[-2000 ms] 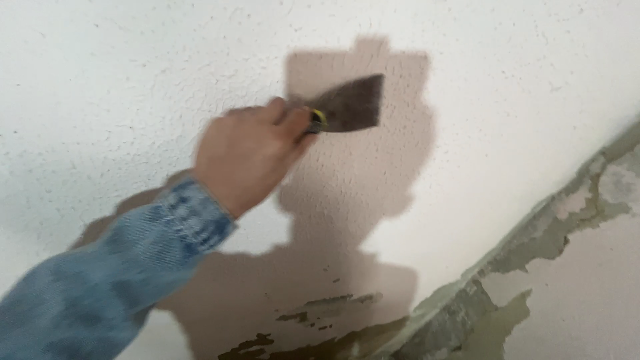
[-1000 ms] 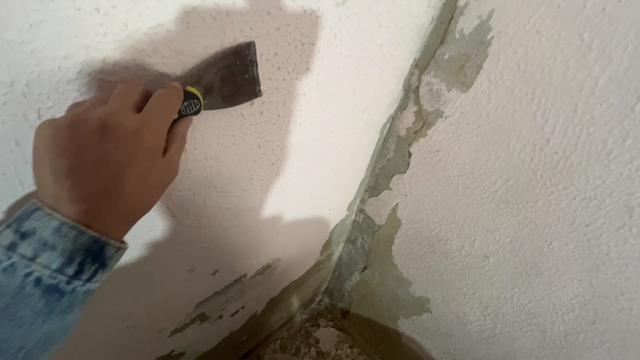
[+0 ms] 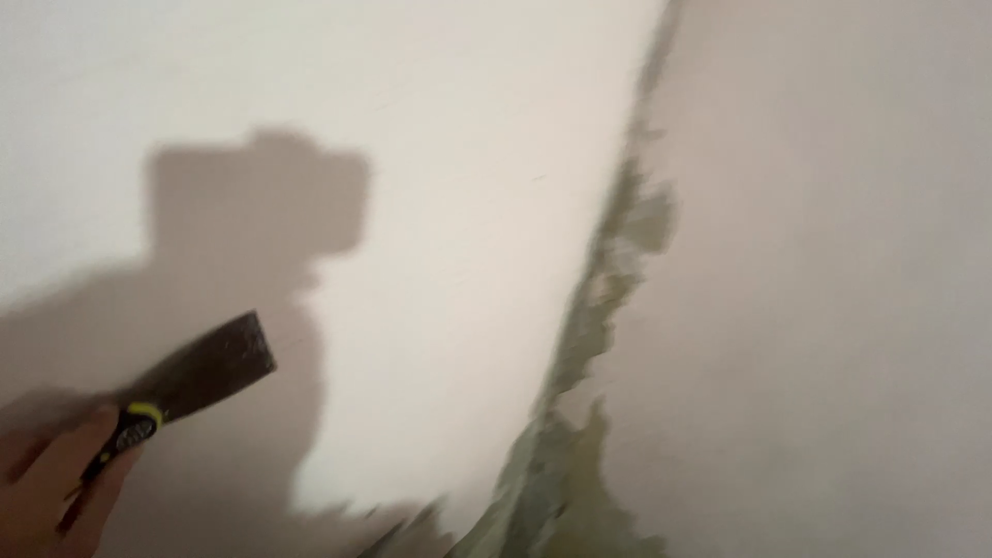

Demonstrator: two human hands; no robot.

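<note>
My left hand (image 3: 66, 484) is at the lower left edge, its fingers closed around the black and yellow handle (image 3: 136, 426) of a putty knife. The wide dark metal blade (image 3: 213, 364) points up and to the right, in front of the shaded part of the white wall (image 3: 449, 256). Whether the blade touches the wall cannot be told. Part of the hand is cut off by the frame. My right hand is out of view.
A wall corner (image 3: 570, 310) runs down right of centre, with peeled patches showing grey-green beneath. To its right is another pale wall surface (image 3: 798, 271). A dark head-like shadow (image 3: 256, 201) falls on the left wall. More peeled patches (image 3: 403, 535) lie at the bottom.
The view has shifted, and the hand with the putty knife now sits lower and further left in it. The denim sleeve seen earlier is out of frame. My grip on the handle remains.
</note>
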